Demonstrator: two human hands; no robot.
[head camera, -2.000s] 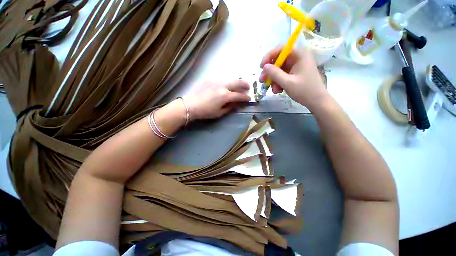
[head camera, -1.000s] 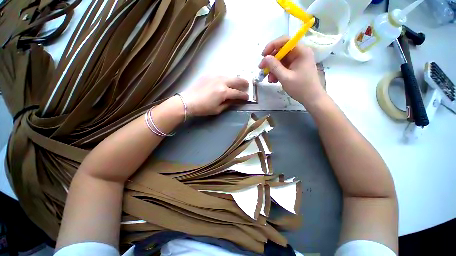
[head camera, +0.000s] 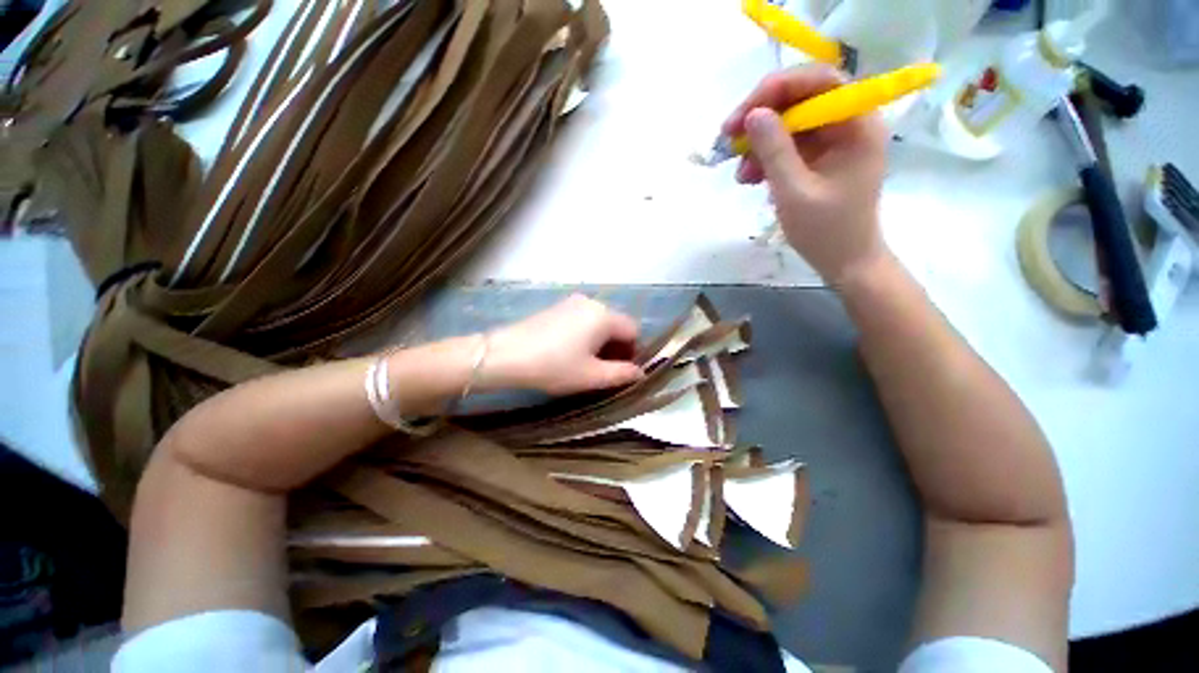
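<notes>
My right hand holds the yellow glue brush like a pen, its bristles pointing left above the white sheet. My left hand is on the leather straps, fingers bent around a strap just behind its flared end. The fingers hide part of that strap. Several flared strap ends with white faces and brown edges fan out to the right on the dark grey board.
A large tied strap bundle fills the upper left. At the upper right are a white glue pot, a second yellow brush and a glue bottle. Masking tape, a black-handled tool and a wire brush lie at right.
My left hand has moved from the pale sheet down to the straps on the board. My right hand has lifted the brush up and away, its handle now tilted nearly level.
</notes>
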